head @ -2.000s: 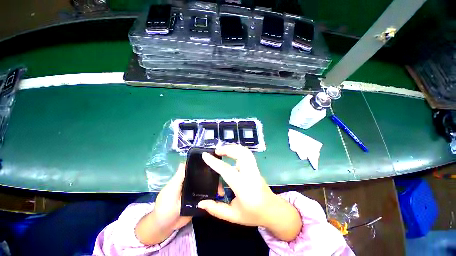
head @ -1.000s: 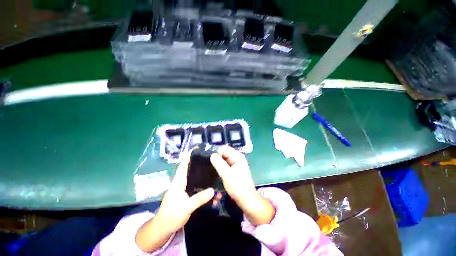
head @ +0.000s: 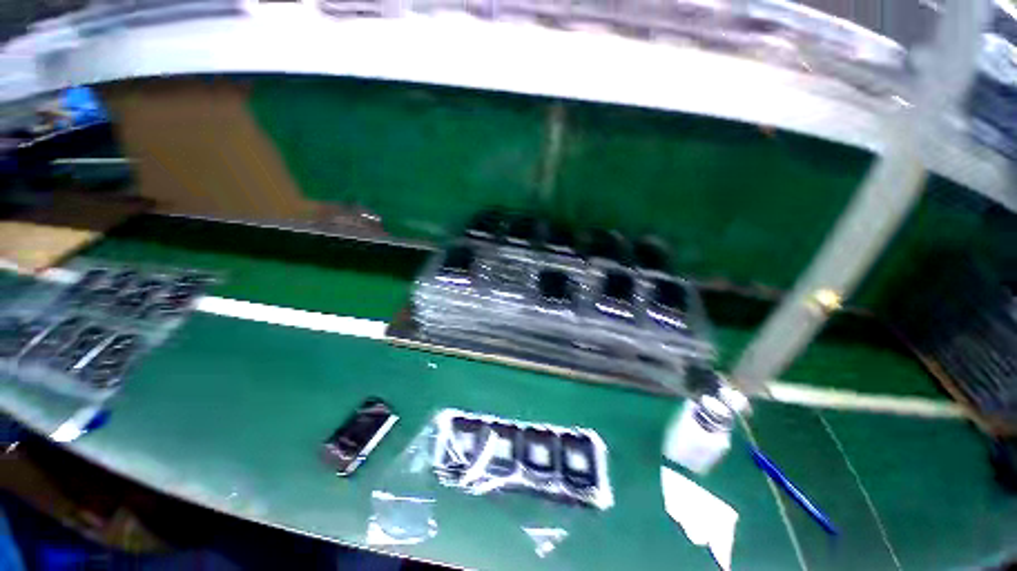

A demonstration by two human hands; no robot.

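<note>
No hand is in the picture. A black handheld device point(head: 361, 435) lies tilted on the green bench, with a bright edge on its right side. To its right, a clear lens tray point(head: 602, 470) holds several black lenses point(head: 539, 453) in a row, with clear film over its left part. A clear film piece point(head: 402, 519) lies below the device. A small whitish scrap point(head: 544, 540) lies near the bench's front edge. The view is blurred.
Stacked device trays point(head: 524, 330) stand behind. At right are a white bottle point(head: 699, 434), a white wipe point(head: 700, 516) and a blue pen point(head: 793, 491) by a slanted post point(head: 836, 268). More trays point(head: 84, 335) lie far left. A white shelf point(head: 468, 69) spans above.
The view has tilted up and turned left. Both hands have left the picture. The device now lies on the bench, left of the lens tray. A small scrap shows in front of the tray.
</note>
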